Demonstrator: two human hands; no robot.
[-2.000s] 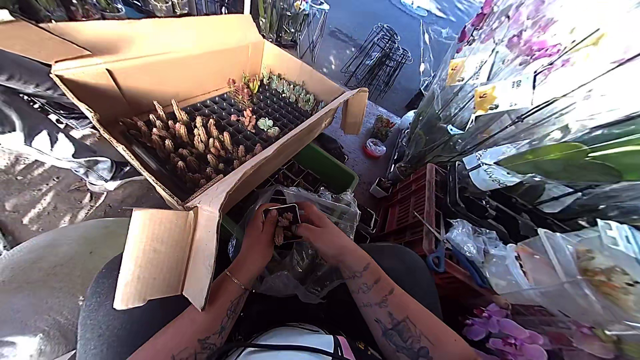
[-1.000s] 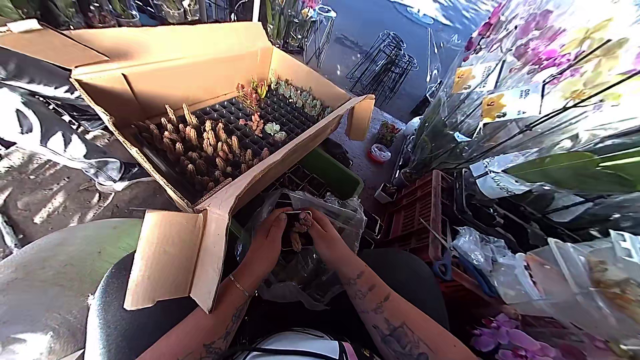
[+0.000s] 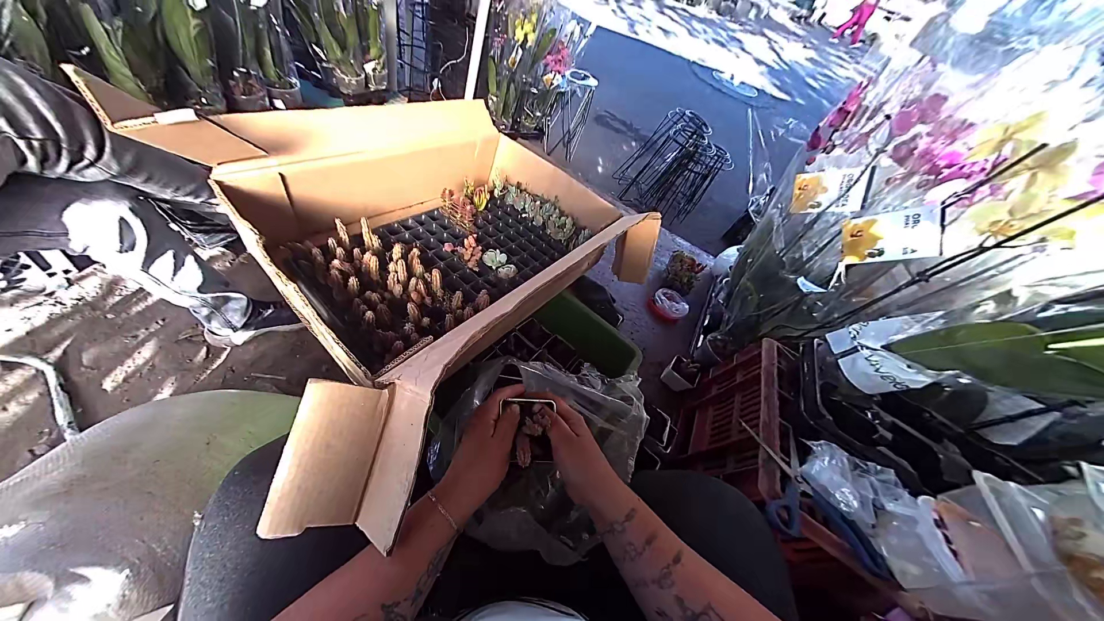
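Note:
A small square pot (image 3: 529, 404) with a pale rim is held between both hands above my lap. My left hand (image 3: 486, 437) grips its left side and my right hand (image 3: 573, 440) its right side. Small brownish cactus plants (image 3: 528, 431) stand in the pot. Beneath and around the hands lies a clear plastic bag (image 3: 604, 414); what it holds is hard to make out. Ahead to the left, an open cardboard box (image 3: 371, 142) holds a black cell tray (image 3: 483, 228) with upright cacti (image 3: 397, 276) at the left and rosette succulents (image 3: 539, 210) at the far right.
A green container (image 3: 591, 335) sits behind the bag. To the right are a dark red plastic crate (image 3: 733, 414), blue-handled scissors (image 3: 783, 509) and wrapped orchids (image 3: 949, 155). A red tub (image 3: 668, 304) and black wire stands (image 3: 677, 159) are farther off. A person's leg (image 3: 164, 250) is at left.
Both hands remain together around the pot over the bag, with small shifts of the fingers. The box and its tray look unchanged.

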